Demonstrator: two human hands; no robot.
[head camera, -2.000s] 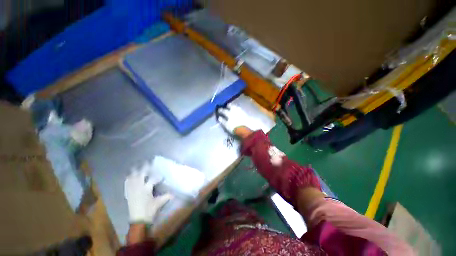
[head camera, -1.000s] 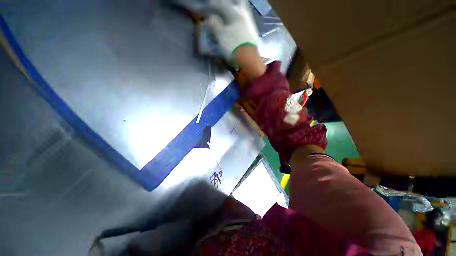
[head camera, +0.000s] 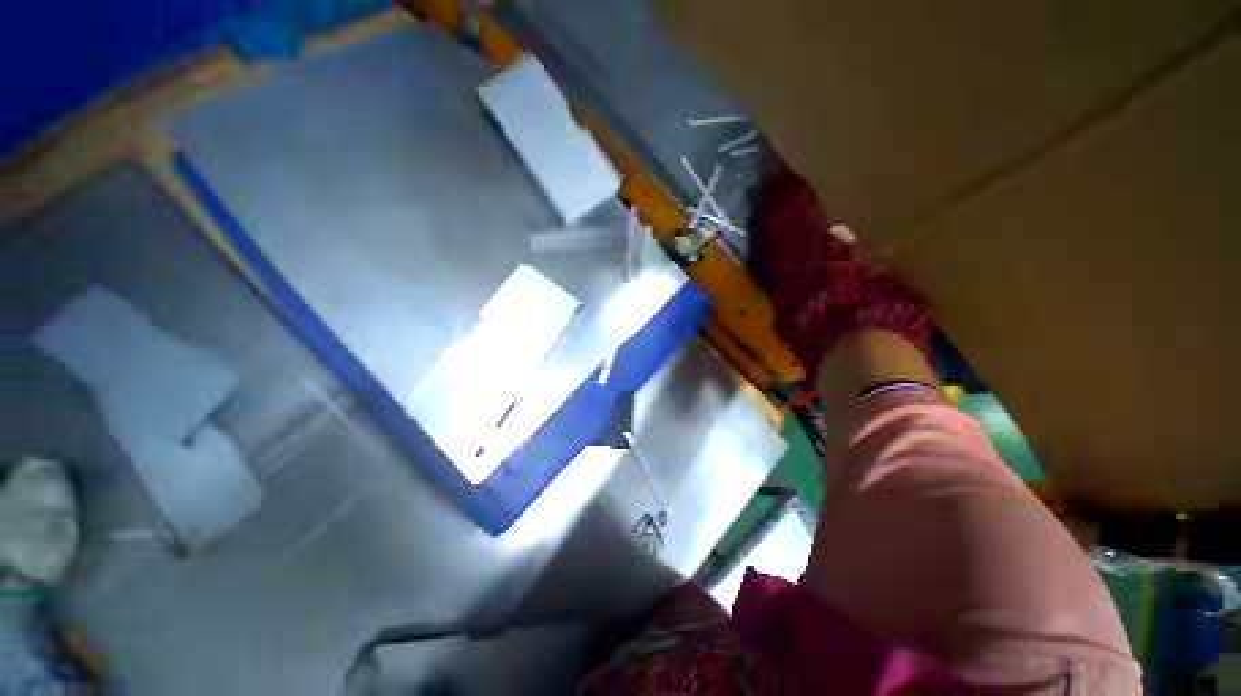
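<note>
My right hand is not in view; only its dark red sleeve shows, running up behind the large brown surface. My left hand is not in view. A pale sheet-metal part (head camera: 551, 140) lies at the far right edge of the blue-edged plate (head camera: 340, 177). A bright part with small slots (head camera: 501, 360) lies near the plate's front corner. More pale, notched parts (head camera: 163, 408), seemingly overlapping, lie on the metal tabletop (head camera: 313, 598) at left.
Thin scrap strips (head camera: 708, 197) lie beyond the orange rail (head camera: 742, 306). The large brown surface (head camera: 1007, 204) covers the upper right. A marked pale sheet (head camera: 708, 449) lies near the table edge. A whitish bundle (head camera: 38, 524) is at the left edge.
My right hand has moved right, out of sight behind the brown surface. The view has shifted, and pale parts now show on the plate and the tabletop at left.
</note>
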